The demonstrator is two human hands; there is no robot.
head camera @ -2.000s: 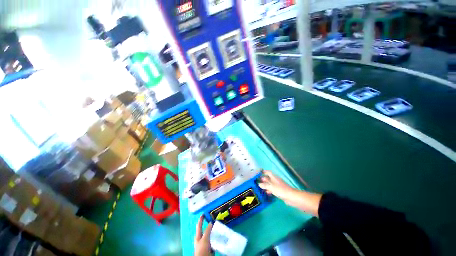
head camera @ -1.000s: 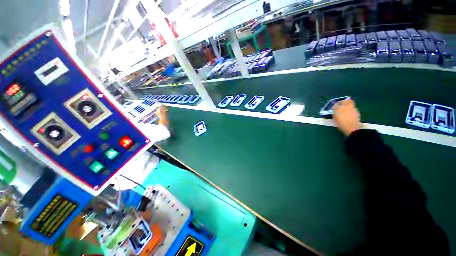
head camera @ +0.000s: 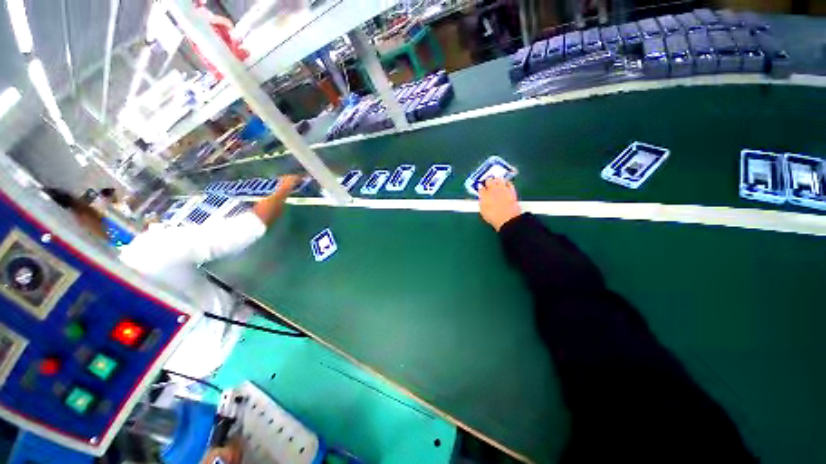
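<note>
My right hand (head camera: 499, 201), in a black sleeve, is on the far side of the conveyor's white dividing strip. Its fingers are on the near edge of a housing panel (head camera: 490, 170) with a pale-blue rim. Another panel (head camera: 636, 165) lies to its right, and two panels side by side (head camera: 763, 175) lie farther right. Several panels (head camera: 433, 179) lie in a row to its left. My left hand cannot be made out; a small brownish patch at the bottom edge by the press is too unclear to name.
One panel (head camera: 323, 245) lies on the near belt (head camera: 408, 299). The control box (head camera: 81, 335) fills the lower left. The press plate (head camera: 272, 430) is cut off below, on the turquoise bench (head camera: 317, 372). Another person's white sleeve (head camera: 204, 240) reaches the belt. A post (head camera: 263, 104) and stacked trays (head camera: 652, 45) stand beyond.
The view has swung right and the press has slid toward the lower left. My right hand has moved left along the panels. A single panel now lies uncovered to its right.
</note>
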